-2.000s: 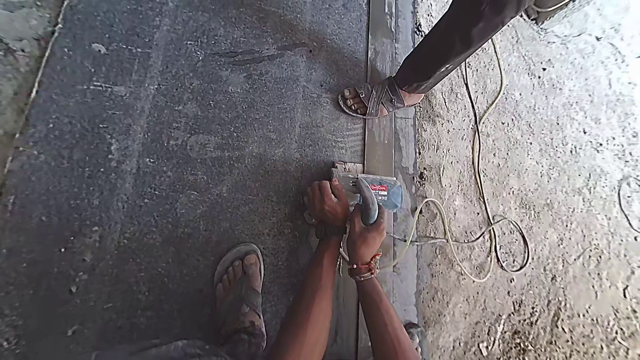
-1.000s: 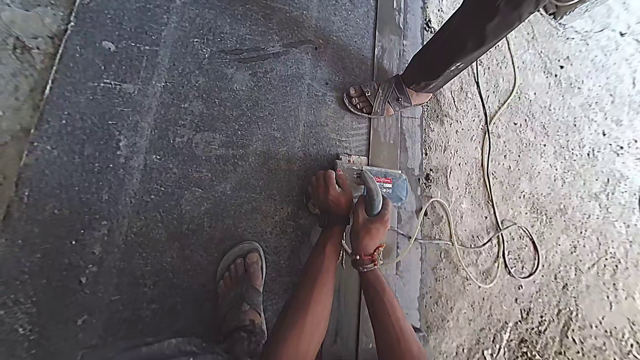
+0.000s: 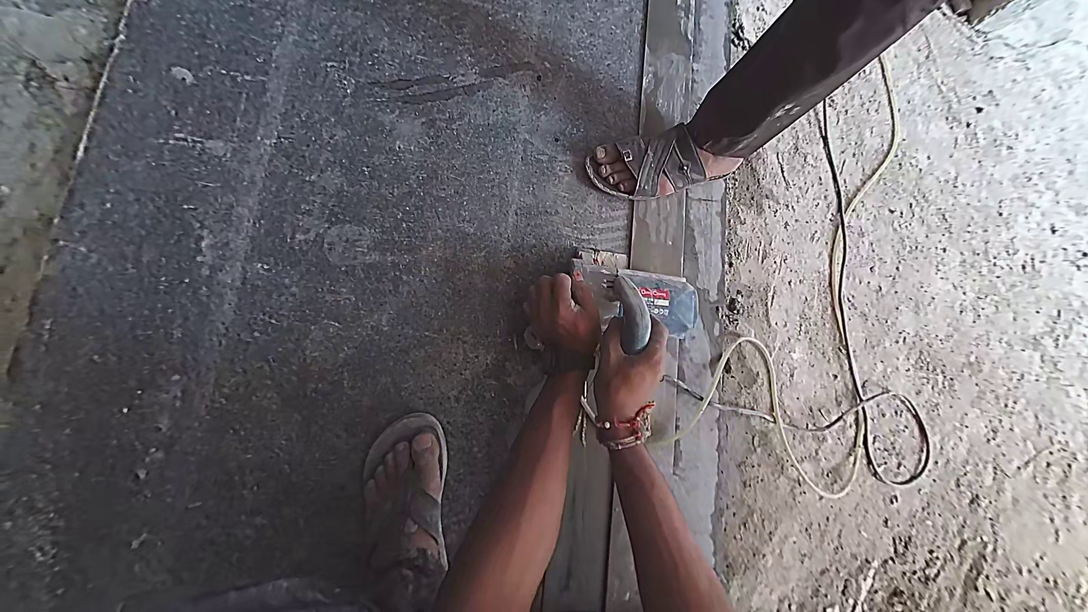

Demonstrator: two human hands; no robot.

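Observation:
A handheld power saw, seemingly a marble cutter with a blue-grey body [image 3: 676, 308], a metal base plate and a curved grey handle, rests on a long metal strip [image 3: 662, 229] lying along the dark slab. My right hand [image 3: 631, 365] is closed around the rear of its handle. Beside it, my left hand [image 3: 564, 314] is closed at the left side of the tool's base, fingers curled over a part that they hide. The blade cannot be seen. A pale cable [image 3: 767, 416] runs out by my right wrist.
Another person's sandalled foot [image 3: 654, 166] stands across the strip ahead of the tool. My own foot in a sandal [image 3: 408, 493] is on the dark stone slab [image 3: 340, 323], lower left. Looped cables [image 3: 841, 255] lie on the rough ground [image 3: 977, 340] to the right.

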